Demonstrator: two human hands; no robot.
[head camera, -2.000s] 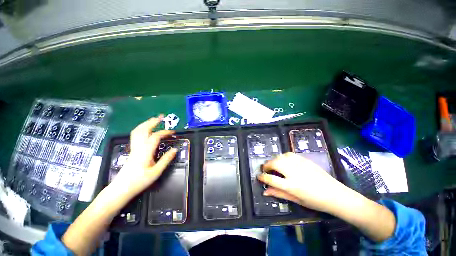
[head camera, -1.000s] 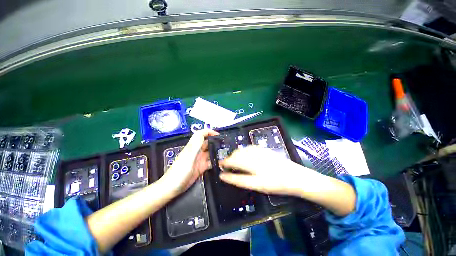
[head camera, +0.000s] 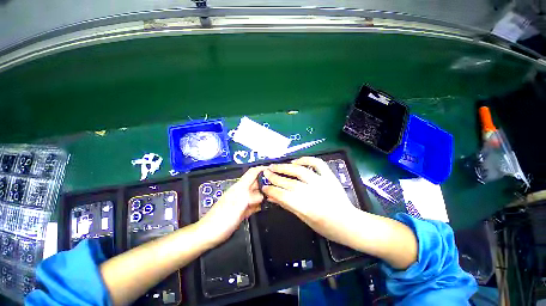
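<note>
A long black tray (head camera: 187, 239) holds several dark phone housings side by side. My left hand (head camera: 234, 200) and my right hand (head camera: 308, 191) meet at the top end of the housing (head camera: 287, 239) in the fourth slot. Their fingertips are together around a small dark piece, mostly hidden by the fingers. The housings in the second slot (head camera: 154, 216) and third slot (head camera: 226, 258) show dark ringed parts at their upper left corners. The first housing (head camera: 90, 220) shows pale components at its top.
A blue dish (head camera: 173, 149) with whitish contents and a white card (head camera: 260, 136) lie behind the tray, with white scraps around. A black bin (head camera: 376, 119) and blue bin (head camera: 424, 149) stand right. A blister tray (head camera: 30, 197) lies left, a marked adhesive sheet (head camera: 383, 186) right.
My left hand has moved from the second housing to the fourth and joined my right hand there. The view has shifted right. Ringed parts now show uncovered on the second housing.
</note>
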